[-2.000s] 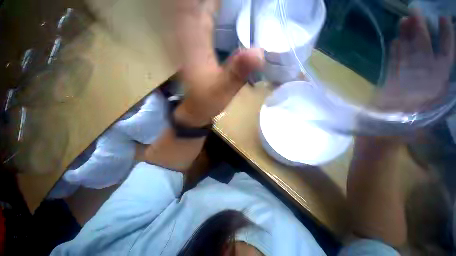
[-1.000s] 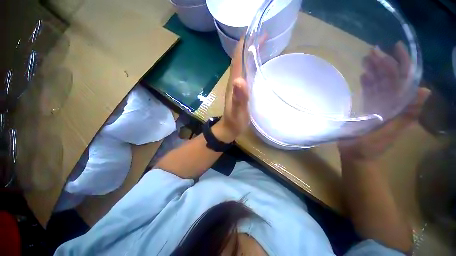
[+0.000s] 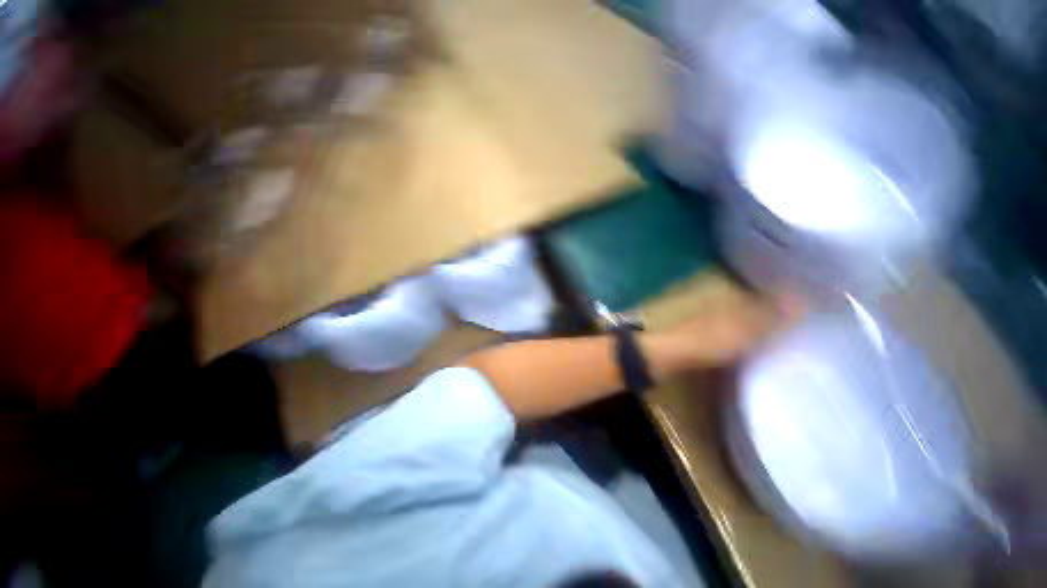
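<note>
The frame is heavily blurred. A white bowl [image 3: 821, 431] lies on a cardboard sheet [image 3: 695, 442] at the lower right. Bright streaks of glare cross the bowl; a clear bowl seems to be over it, but its outline is blurred. My left hand [image 3: 735, 327] is at the bowl's upper left edge, fingers smeared by motion, so its grip is unclear. My right hand is not visible. White stacked bowls [image 3: 844, 172] stand beyond my left hand at the upper right.
A tan cardboard board [image 3: 505, 126] with blurred clear bowls [image 3: 270, 149] spans the upper left. Whitish rounded shapes [image 3: 385, 327] lie below its edge. A green surface [image 3: 631, 247] shows between board and work. Something red [image 3: 63, 304] is at the far left.
The view has swung left, so the bench things appear farther right. My left hand now shows at the white bowl's upper left edge. My right hand has gone out of sight.
</note>
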